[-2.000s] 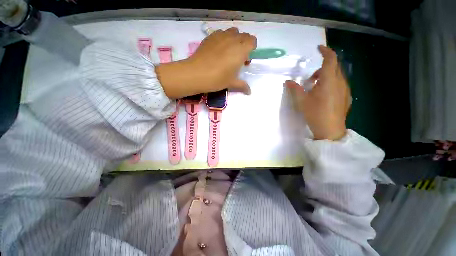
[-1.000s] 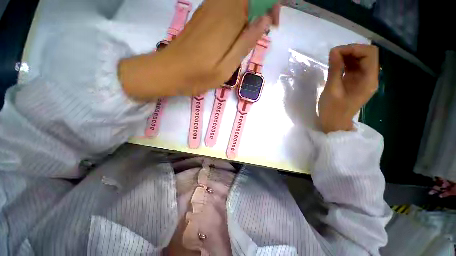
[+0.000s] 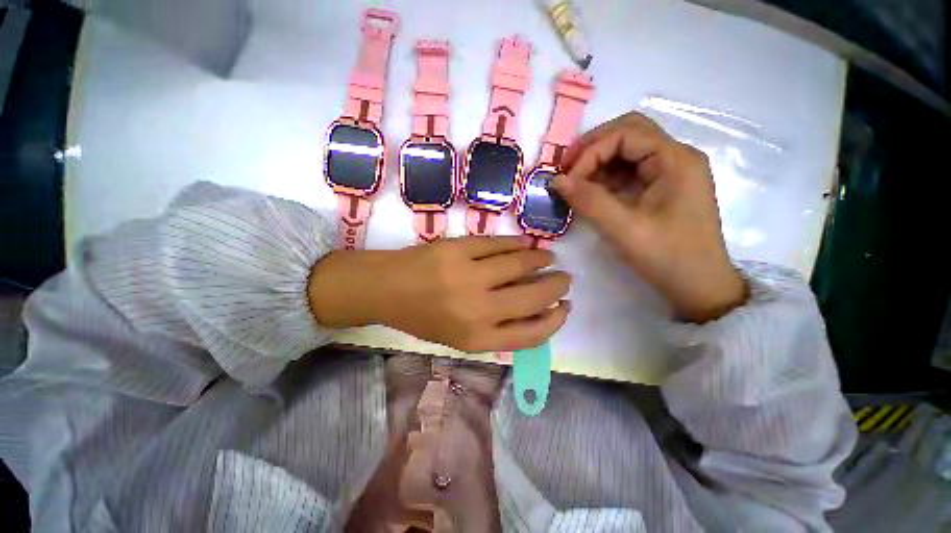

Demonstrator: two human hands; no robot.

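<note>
Several pink smartwatches with dark screens lie side by side on the white mat. The rightmost smartwatch (image 3: 543,204) lies between my hands. My left hand (image 3: 464,295) lies palm down over the lower straps, and the green-handled tool (image 3: 531,377) sticks out under its fingers toward me; its head is hidden. My right hand (image 3: 652,208) has thumb and index finger together at the upper right corner of the rightmost screen; whether a film is between them cannot be seen. The leftmost smartwatch (image 3: 355,157) is uncovered except for its lower strap.
A small white-cream tube (image 3: 567,28) lies at the mat's far edge. A clear shiny film or bag (image 3: 709,130) lies at the right of the white mat (image 3: 240,135). Dark green surface lies beyond the mat's right edge.
My left hand has come down from the far side to the near straps with the green tool, uncovering the watch faces. My right hand has moved left to the rightmost watch. The view has shifted.
</note>
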